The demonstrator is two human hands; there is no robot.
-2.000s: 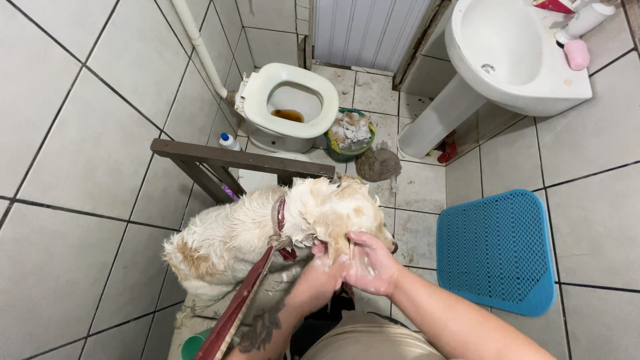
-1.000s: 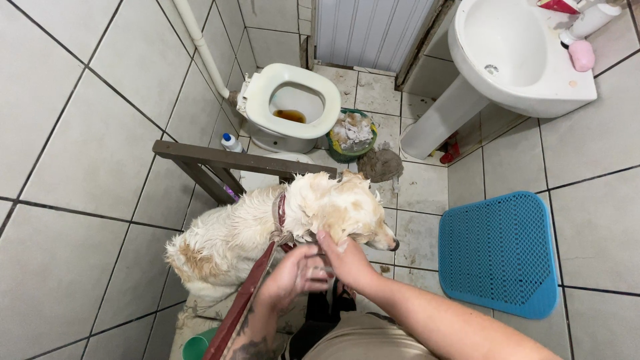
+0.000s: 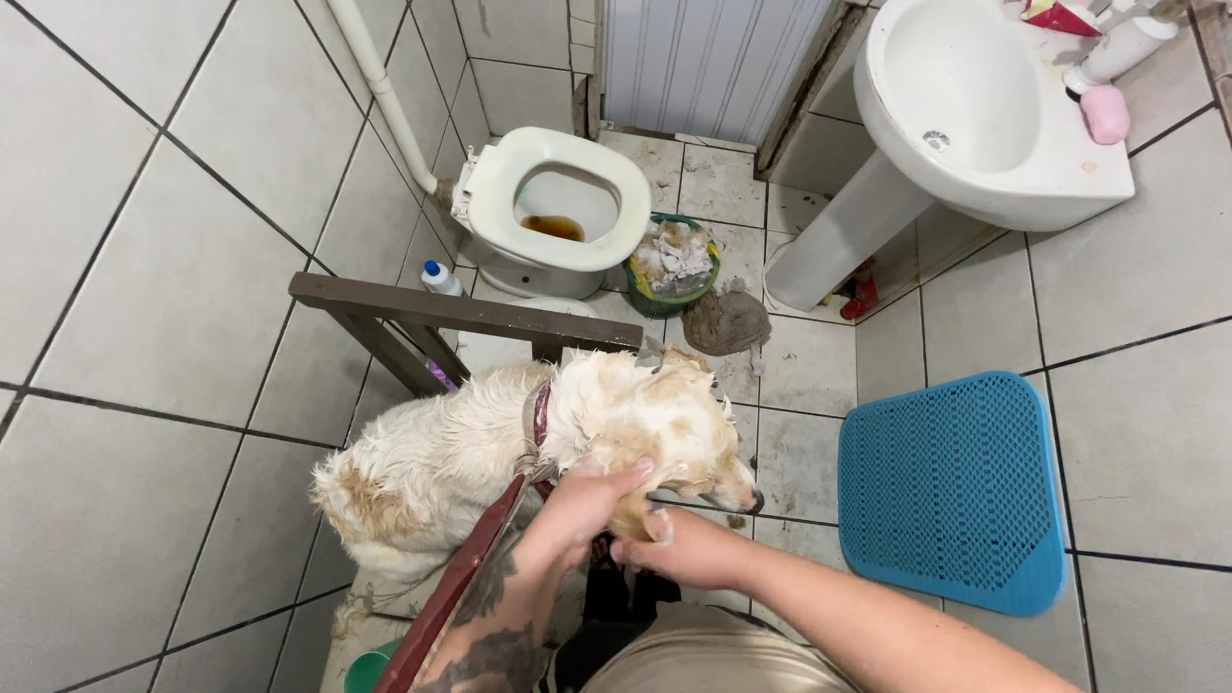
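A wet white and tan dog (image 3: 452, 452) stands below me, its head to the right and lather in its fur. It wears a dark red collar (image 3: 541, 416) with a red leash (image 3: 452, 587) running down beside my tattooed left forearm. My left hand (image 3: 589, 505) lies at the side of the dog's head, thumb on the base of the near ear. Just right of it, my right hand (image 3: 679, 547) has the tip of that floppy ear (image 3: 630, 515) between thumb and fingers. Some foam shows on the fingers.
A brown frame (image 3: 462, 313) stands behind the dog, before a toilet (image 3: 630, 207) and a full waste bin (image 3: 664, 303). A grey cloth (image 3: 727, 322) lies on the floor. The pedestal sink (image 3: 895, 154) is upper right, a blue mat (image 3: 948, 491) lower right, a green container (image 3: 366, 671) lower left.
My hands have come down from the dog's cheek to its near ear since a second ago. The dog's muzzle shows more than two seconds ago.
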